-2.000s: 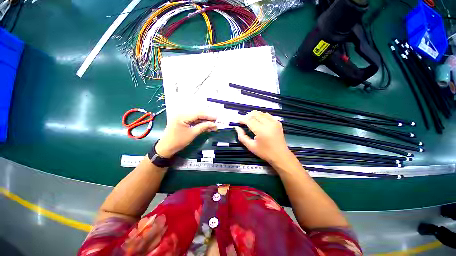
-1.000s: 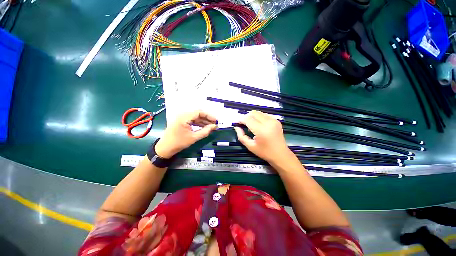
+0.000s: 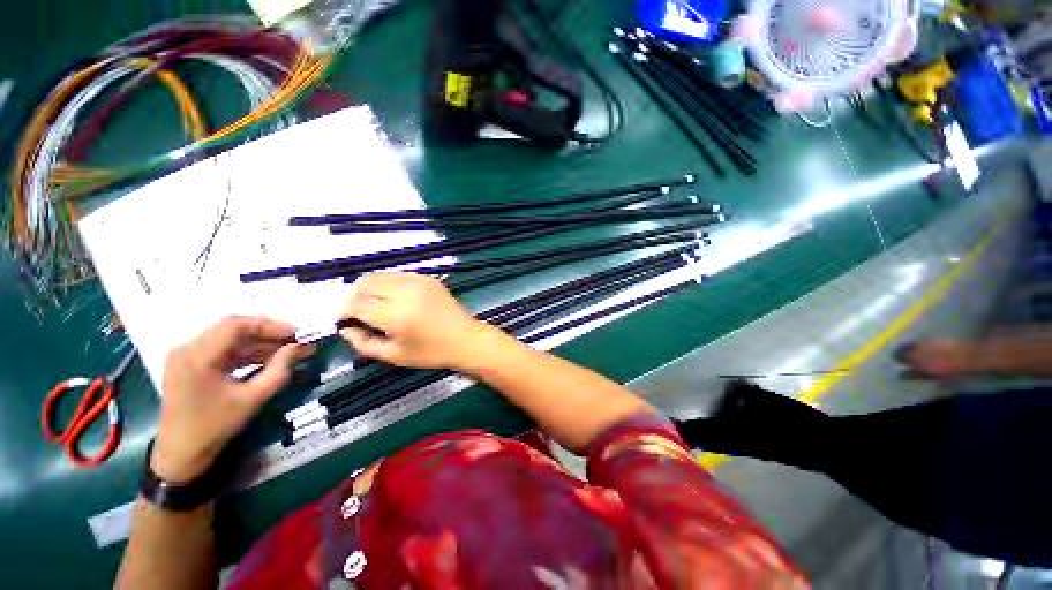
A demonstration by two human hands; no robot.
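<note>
My left hand [image 3: 225,386] pinches a small white label or sleeve [image 3: 314,333] between thumb and fingertips. My right hand [image 3: 404,323] pinches the near end of a black sleeved cable, its end close to the white piece; whether they touch is hard to tell. Several black cables [image 3: 496,244] with small white tips at their far ends lie to the right, some partly on the white paper sheet [image 3: 248,231]. Below my hands, several more cables have white labels [image 3: 305,418] at their near ends, beside the steel ruler [image 3: 277,452].
Red-handled scissors [image 3: 83,421] lie at left. A coiled wire bundle [image 3: 173,69] is at upper left, a black heat gun [image 3: 508,98] behind the paper. A second cable bundle [image 3: 692,98], blue bin [image 3: 683,17] and fan [image 3: 825,40] are at upper right. Another person's arm [image 3: 992,355] shows at right.
The view has turned to the right, so the bench items appear tilted and shifted left. The fan and another person have come into view. Both hands keep their pinches.
</note>
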